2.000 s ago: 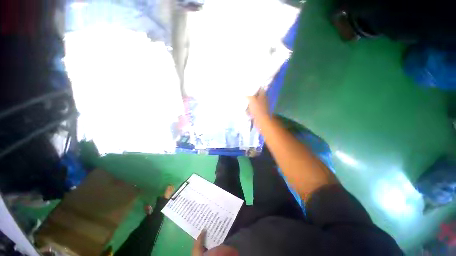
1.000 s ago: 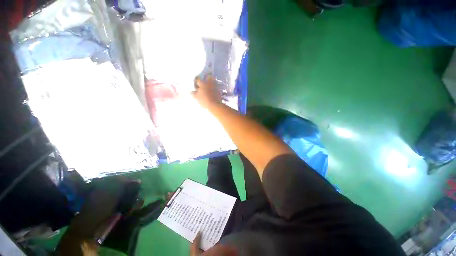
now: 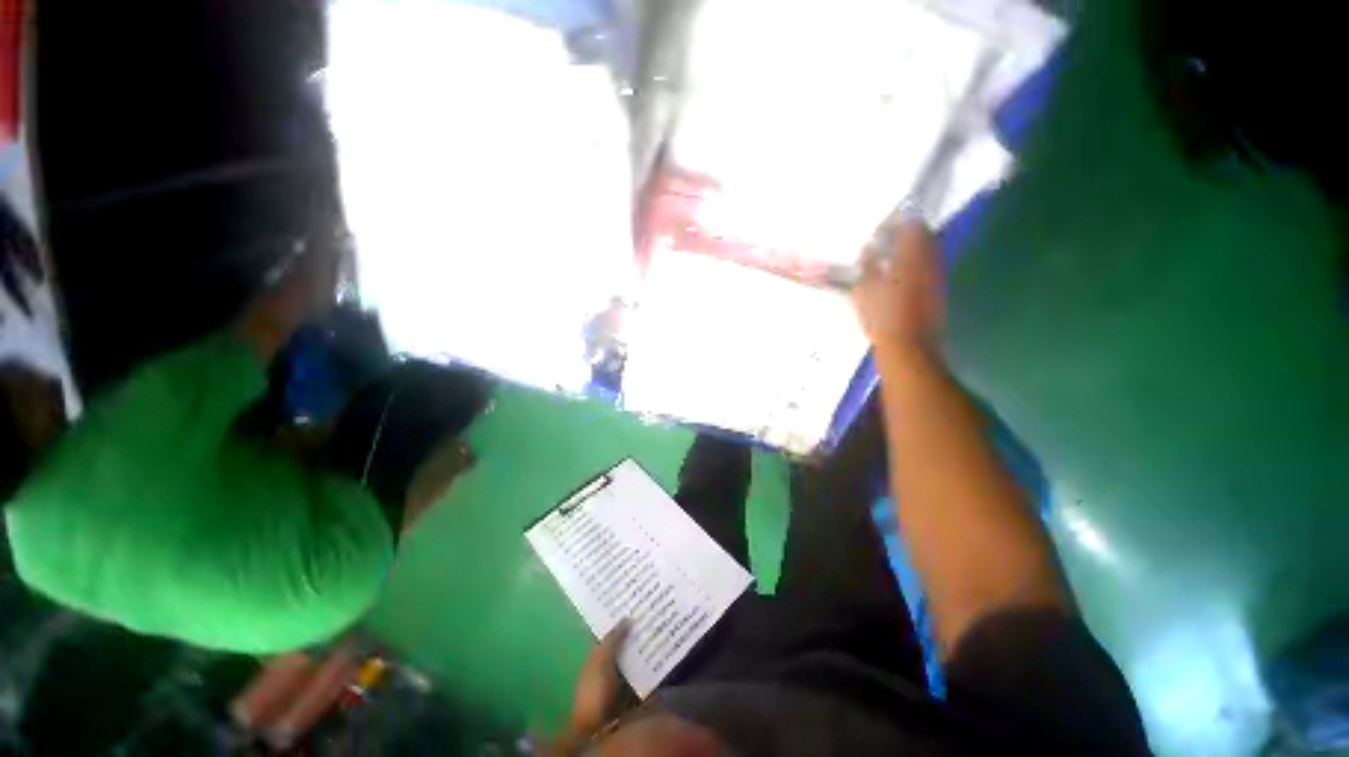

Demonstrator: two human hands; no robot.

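Observation:
My left hand (image 3: 598, 683) holds a clipboard (image 3: 633, 569) with a printed list by its lower edge, low in front of my body, thumb on the paper. My right hand (image 3: 903, 296) is at the lower right corner of an upper polybagged garment (image 3: 814, 133) in the right stack. Its fingers touch the bag; blur and glare hide whether they pinch it. A white bagged garment (image 3: 747, 348) lies below, with a pinkish one (image 3: 710, 222) showing between. The left stack (image 3: 481, 192) is white and overexposed.
A person in a green shirt (image 3: 207, 503) bends in at the left, beside the stack. A blue edge (image 3: 976, 215) runs along the right stack's right side. Glossy green floor (image 3: 1110, 385) shows at the right. Blue plastic (image 3: 905, 584) shows beside my right forearm.
My right hand has moved from the middle of the right stack to its right edge. The view has shifted, and a person in green has come in at left. The clipboard stays in my left hand.

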